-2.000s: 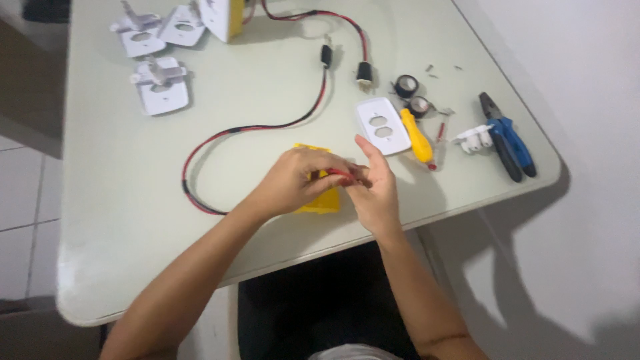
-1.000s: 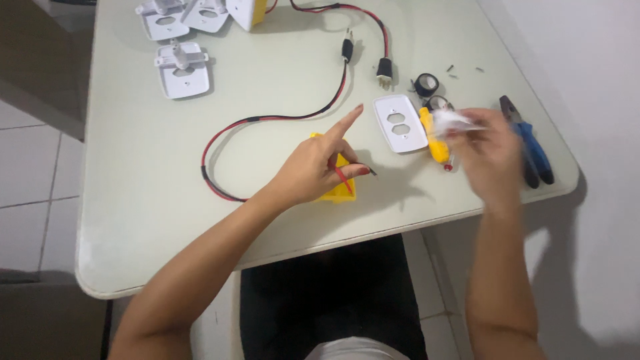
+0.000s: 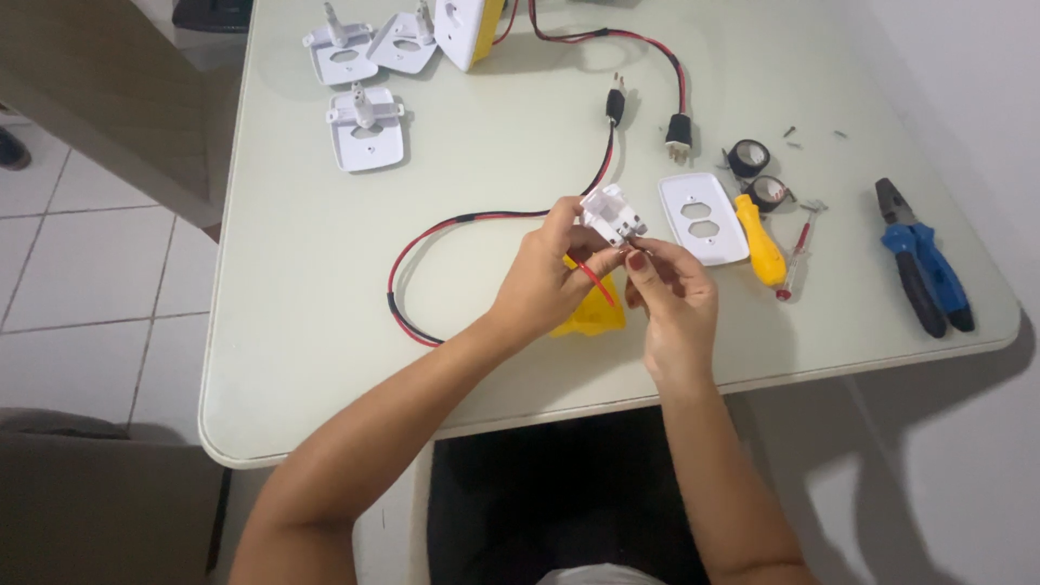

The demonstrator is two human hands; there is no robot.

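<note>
My left hand (image 3: 540,280) holds a white plastic socket module (image 3: 611,215) up by its side, with a red wire end (image 3: 597,280) sticking out below the fingers. At the module's lower edge, my right hand (image 3: 674,305) pinches a thin dark wire, partly hidden by the fingertips. Under both hands lies a yellow plastic box (image 3: 593,313), partly covered. A red and black cable (image 3: 463,218) loops from near the box up to a black plug (image 3: 616,104). Just right of the hands, a white two-opening cover plate (image 3: 704,219) lies flat.
Right of the plate lie a yellow-handled screwdriver (image 3: 762,244), a clear tester screwdriver (image 3: 796,252), black tape rolls (image 3: 748,157), screws (image 3: 790,131) and blue-and-black pliers (image 3: 922,260). Another black plug (image 3: 678,134) lies above. White plates with modules (image 3: 367,138) and a white-and-yellow socket box (image 3: 467,28) are at the upper left.
The white socket module lay beside the pliers two seconds ago. My right hand lifted it and brought it left; my left hand now holds it.
</note>
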